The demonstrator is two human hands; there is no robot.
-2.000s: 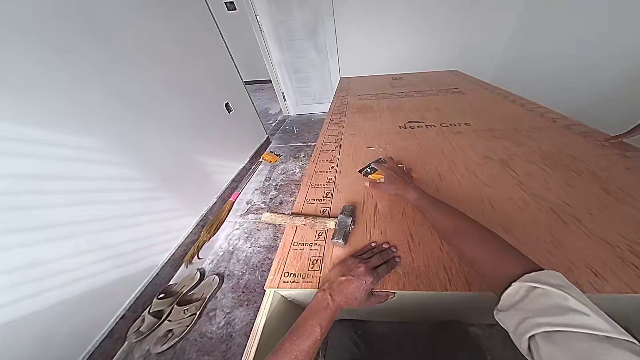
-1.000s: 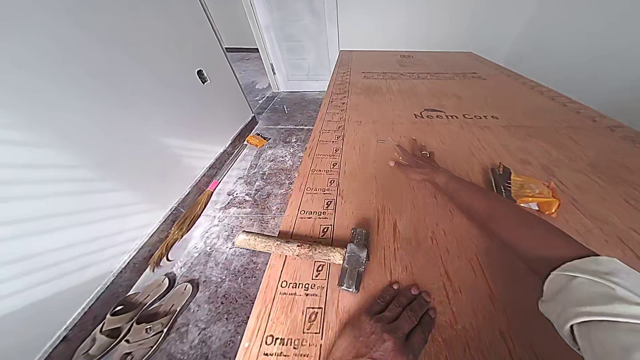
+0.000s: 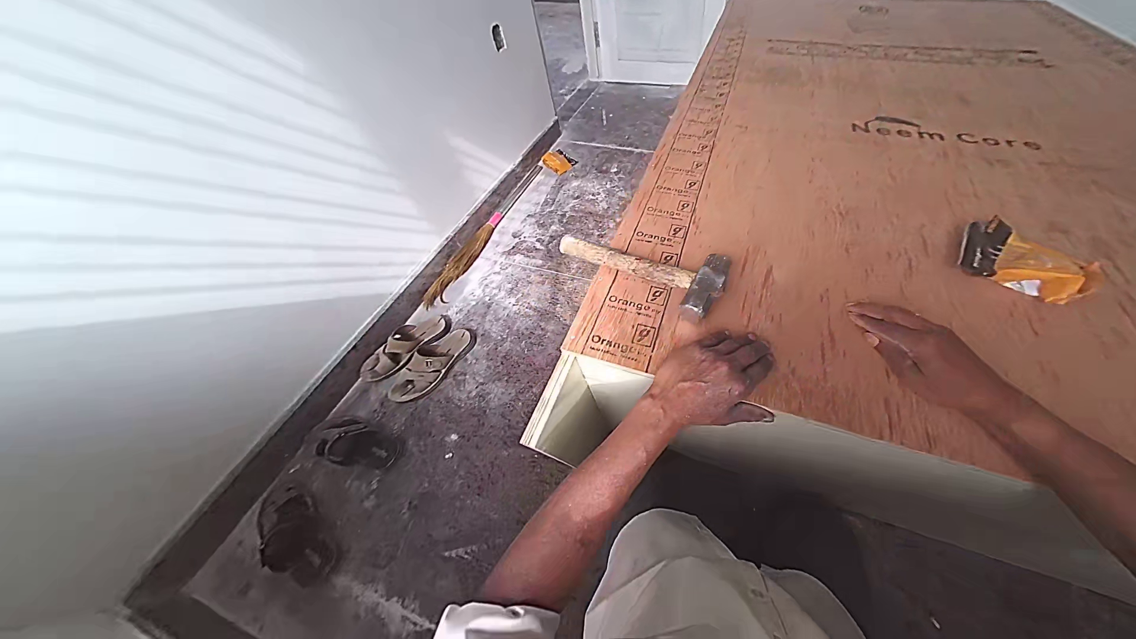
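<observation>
A large plywood panel (image 3: 825,231) with printed markings forms the top of a box-like frame. My left hand (image 3: 713,380) rests on its near edge, just below the hammer, and holds nothing. My right hand (image 3: 923,355) lies further right near the same edge, side down on the wood, with nothing seen in it. The hammer (image 3: 706,286) lies across the panel's left border, its wooden handle sticking out over the floor. An orange and black packet (image 3: 1038,264) lies on the panel beyond my right hand.
Beige sandals (image 3: 430,364) and dark sandals (image 3: 355,444) stand on the dusty floor beside the left wall. A grass broom (image 3: 461,262) leans along that wall's base, near another orange packet (image 3: 558,161). Below the panel edge is a pale board side (image 3: 852,444). A white door is at the back.
My right hand has drawn back from the middle of the panel to near its front edge. The packet, near my right hand two seconds ago, lies apart from it. The view has shifted.
</observation>
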